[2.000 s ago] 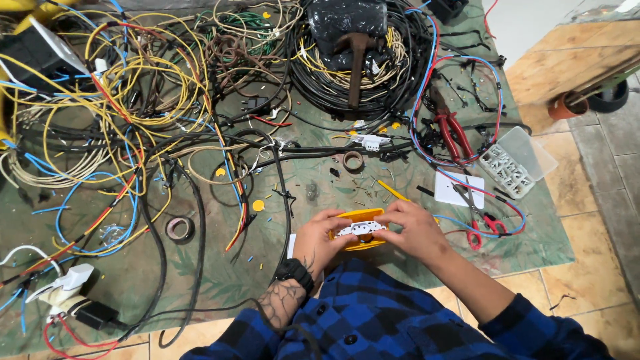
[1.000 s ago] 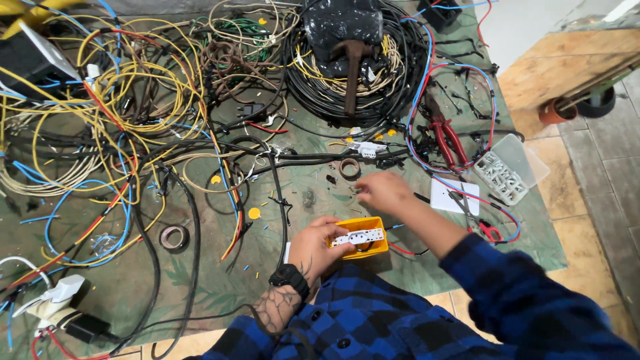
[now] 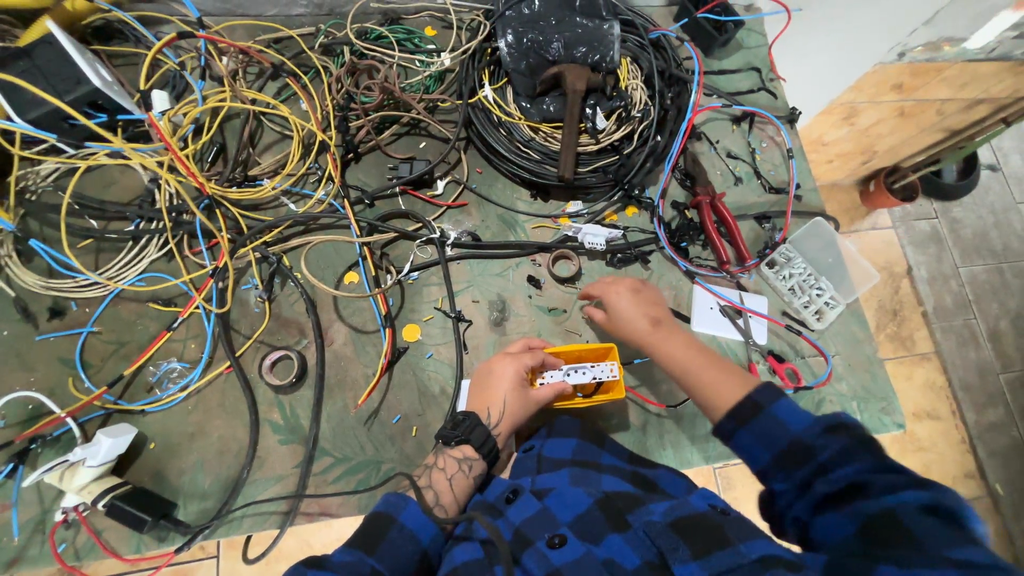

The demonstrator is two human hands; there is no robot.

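Observation:
My left hand [image 3: 512, 384], with a black watch on its wrist, grips a yellow plastic electrical box [image 3: 590, 354] and the white socket module [image 3: 588, 373] lying across its opening. Red and blue wires come out at the box's right side. Above and to the right, my right hand [image 3: 624, 308] is over the table with its fingers bent close together; whether something small is between them cannot be made out. Small screws [image 3: 572, 332] lie near its fingertips, and a roll of brown tape [image 3: 564, 266] lies just beyond. A white cover plate [image 3: 729, 314] lies to the right under scissors [image 3: 748, 324].
Tangled yellow, blue and red wires [image 3: 264, 96] cover the left side. A hammer [image 3: 571, 120] rests on a black cable coil [image 3: 512, 172] at the back. Red-handled pliers [image 3: 720, 228] and a clear parts case [image 3: 802, 284] lie right. Another tape roll [image 3: 282, 367] lies left.
My right hand has left the yellow box, where it was two seconds ago, and moved up and right over the table. My left hand has stayed on the box and the socket module.

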